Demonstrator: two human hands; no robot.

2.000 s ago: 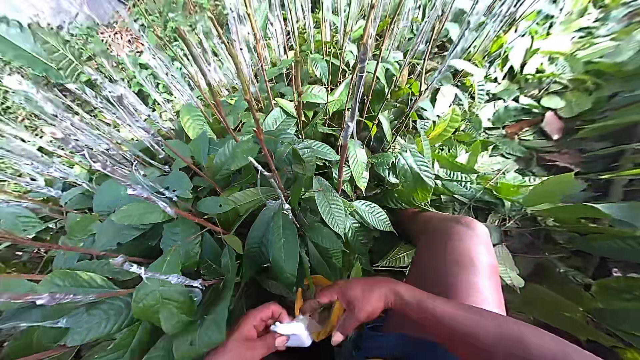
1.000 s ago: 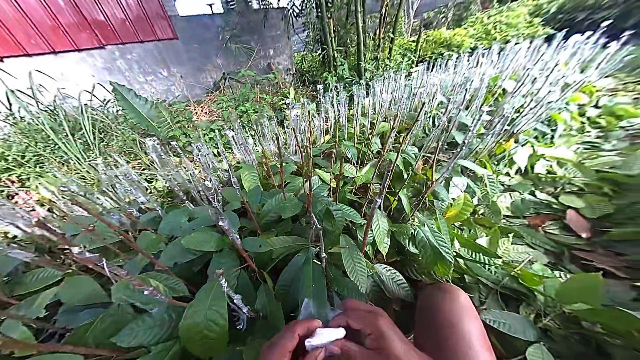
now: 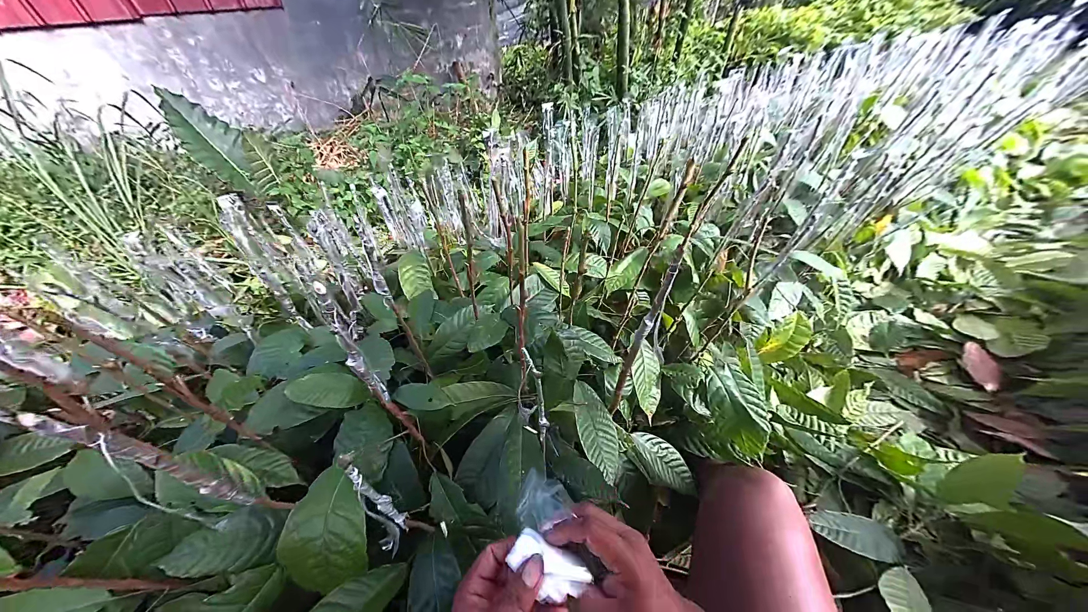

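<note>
At the bottom centre, my left hand [image 3: 497, 582] and my right hand [image 3: 616, 557] meet around a small white folded piece [image 3: 557, 569], its material unclear. My left thumb presses on its face, and the right fingers pinch its upper edge. A clear plastic film [image 3: 542, 501] sticks up from between the hands. Just beyond them stands a cut stem [image 3: 535, 382] with a clear wrapping near its lower part. A wrapped stem stub [image 3: 374, 497] lies to the left of my hands among broad green leaves [image 3: 323, 531].
Many upright stems wrapped in clear plastic [image 3: 790, 127] fill the middle and right. Wrapped stems [image 3: 340, 314] lean at the left. My bare knee [image 3: 752, 527] is beside my right hand. Behind stand a grey wall [image 3: 357, 51] with red metal sheeting [image 3: 127, 10] and green bamboo-like stalks [image 3: 623, 51].
The yellow thing seen at my right hand two seconds ago is no longer visible. Both hands have come together around the white piece, and clear film now shows above it. The view has tilted up.
</note>
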